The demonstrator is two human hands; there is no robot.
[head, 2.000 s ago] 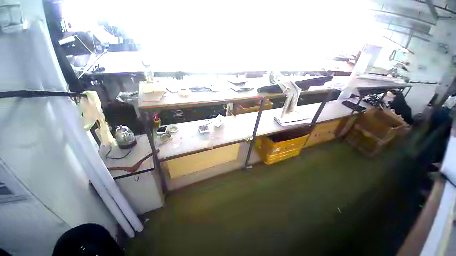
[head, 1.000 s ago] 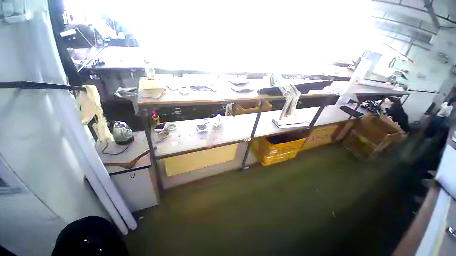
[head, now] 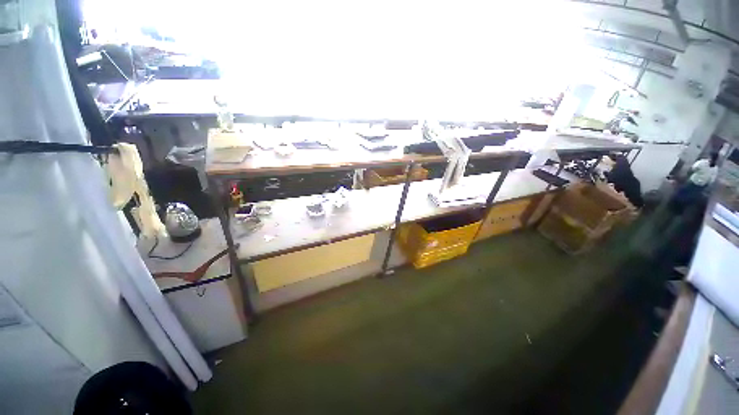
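Observation:
Neither of my hands is in view. At the right edge is the long table, with its brown wooden edge (head: pixel 663 357) bending along the rim. A white-bluish paper strip (head: pixel 689 357) lies along that edge. Grey cloth (head: pixel 719 381) lies beside it, cut off by the picture's edge. A small silver metal piece (head: pixel 724 371) lies on the cloth. A white sheet or roll (head: pixel 724 258) sits farther along the table.
Across the green floor (head: pixel 437 332) stand side shelves (head: pixel 300 239), a yellow crate (head: pixel 442 243) and a cardboard box (head: pixel 585 217). White tubes (head: pixel 154 312) lean at the left. A round black object (head: pixel 130 391) is at the bottom left. A person (head: pixel 698 174) stands far right.
The view has shifted slightly, so the shelves sit further left and more of the table shows at the right. The silver piece has come into view. No hand appears in any frame.

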